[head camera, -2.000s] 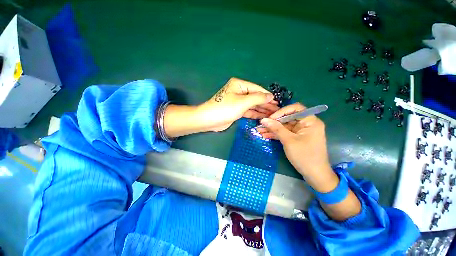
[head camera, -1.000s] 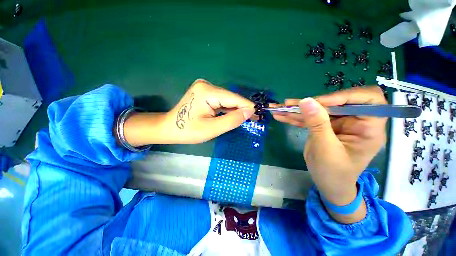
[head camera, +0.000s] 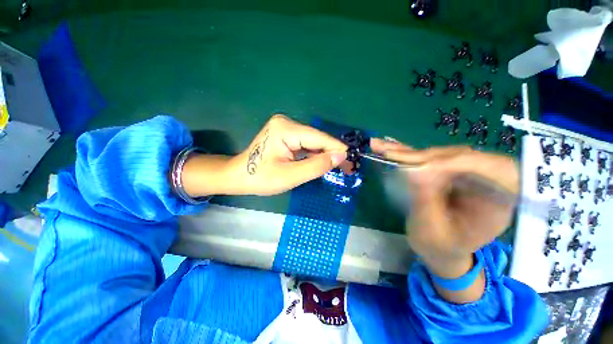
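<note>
My left hand (head camera: 285, 158) pinches a small black spidery part (head camera: 355, 146) between thumb and fingertips, above the far end of the blue perforated strip (head camera: 313, 240). My right hand (head camera: 460, 195) is blurred and holds the tweezers (head camera: 384, 160); their thin tip points left at the black part. Whether the tip touches the part cannot be told. The handle is mostly lost in the blur. The strip lies over the pale edge rail, its upper part dark and glossy.
Several black spidery parts (head camera: 454, 84) lie on the green surface at upper right. A white sheet (head camera: 531, 232) at right holds rows of more. Behind it are a dark blue pad (head camera: 578, 107) and a limp white wrap (head camera: 571, 41). A white-grey box (head camera: 27, 124) stands at left.
The tweezers have turned from lying level across my right hand to a blurred, slanted pose. Earlier, two seconds ago, my right hand was lower and over the strip. My left hand keeps its pinch.
</note>
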